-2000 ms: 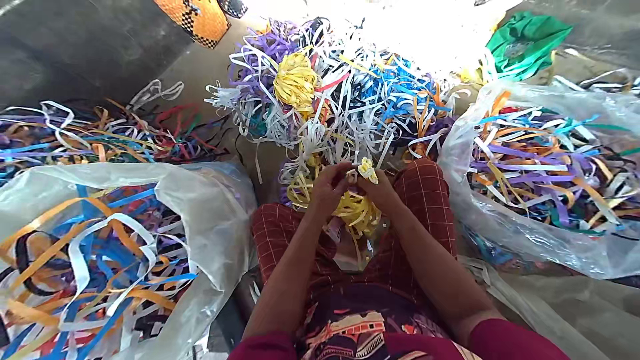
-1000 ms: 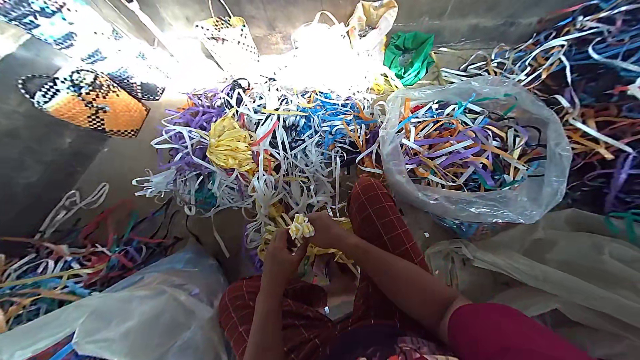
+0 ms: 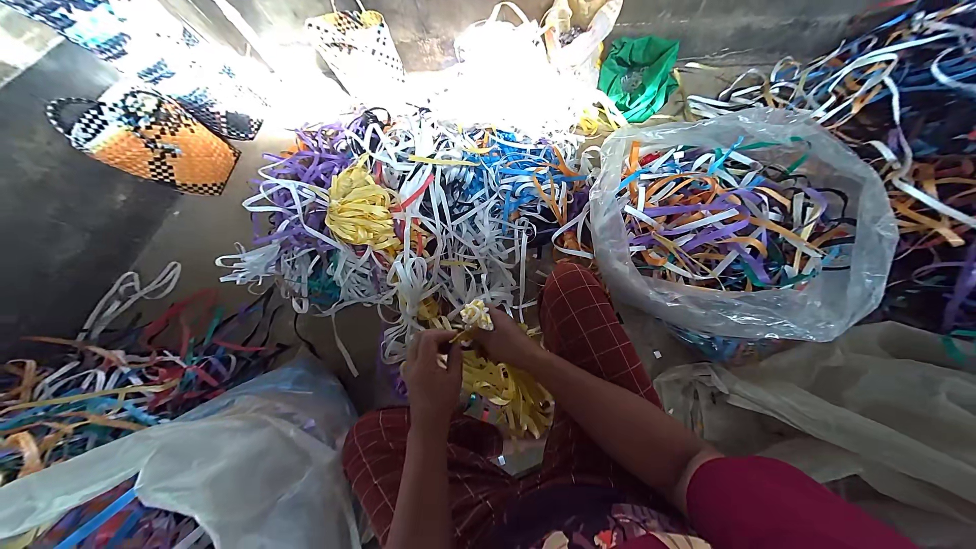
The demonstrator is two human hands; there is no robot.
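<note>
Between my hands, above my lap, is a small woven piece of yellow and white plastic strips (image 3: 476, 314). My right hand (image 3: 499, 335) grips it from the right, its fingers partly hidden. With bent fingers my left hand (image 3: 435, 364) pinches a thin yellow strip at the piece's lower left. Below the hands hangs a bundle of yellow strips (image 3: 507, 389). A loose heap of white, purple and blue strips (image 3: 465, 221) lies just beyond, with a looped yellow bundle (image 3: 360, 207) on its left part.
An open clear plastic bag (image 3: 865, 252) of mixed strips stands at right, a white plastic sack (image 3: 252, 465) at lower left. Loose strips (image 3: 183, 358) lie at left, others at far right. A checkered orange basket (image 3: 168, 145), a patterned basket (image 3: 358, 49) and a green bag (image 3: 639, 76) are farther back.
The view has swung to the right since the oldest frame. My left hand has moved from close against the right hand to slightly below and left of the woven piece.
</note>
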